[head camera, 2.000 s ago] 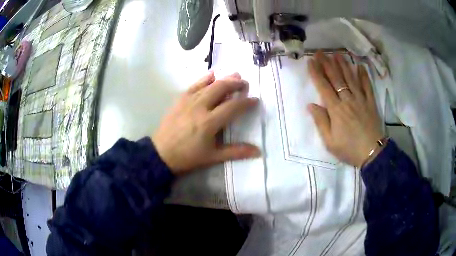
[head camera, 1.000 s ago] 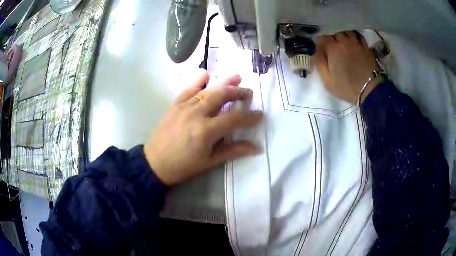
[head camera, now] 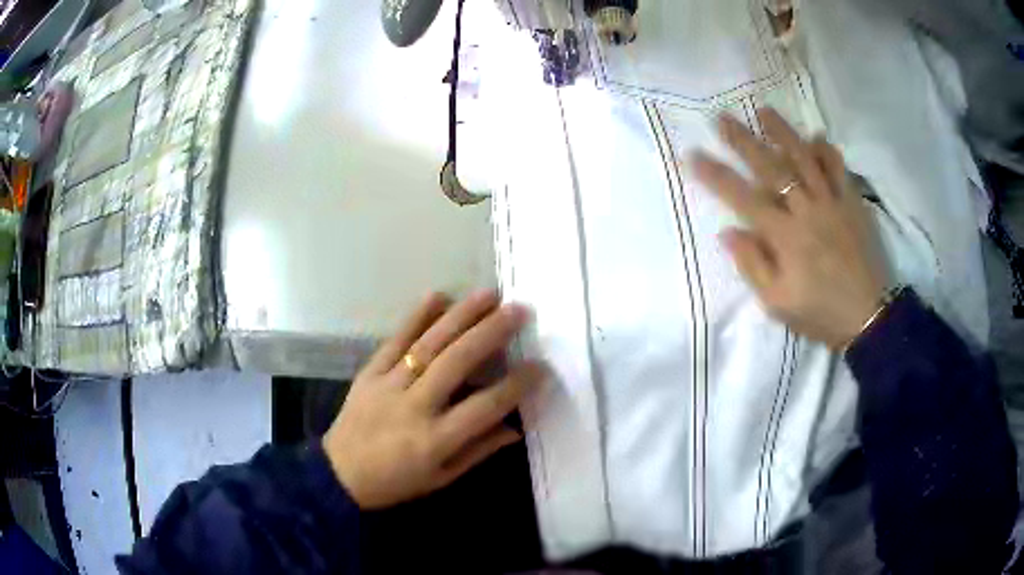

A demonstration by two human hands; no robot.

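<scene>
The white garment piece [head camera: 640, 315] lies from under the sewing machine head down over the table's front edge, with dark double stitch lines running along it and a pocket outline near the top. My left hand [head camera: 432, 393] is at the garment's left edge, blurred, fingertips touching or just over the cloth. My right hand [head camera: 803, 236] is over the garment's right part, fingers apart and blurred; whether it touches is unclear. The presser foot [head camera: 558, 54] is at the top edge, in glare, with the cloth at it. The cream tension dial [head camera: 614, 23] is partly cut off by the frame.
A plaid cloth [head camera: 146, 191] lies at left on the pale table [head camera: 337, 225]. A grey-green oblong [head camera: 411, 17] hangs at the top. More white cloth [head camera: 898, 101] is bunched at right. A dark gap with a rounded end lies left of the garment.
The garment's pocket outline now sits higher, near the top edge. My right hand has come back from beside the machine head onto the lower cloth. My left hand is lower, near the table edge.
</scene>
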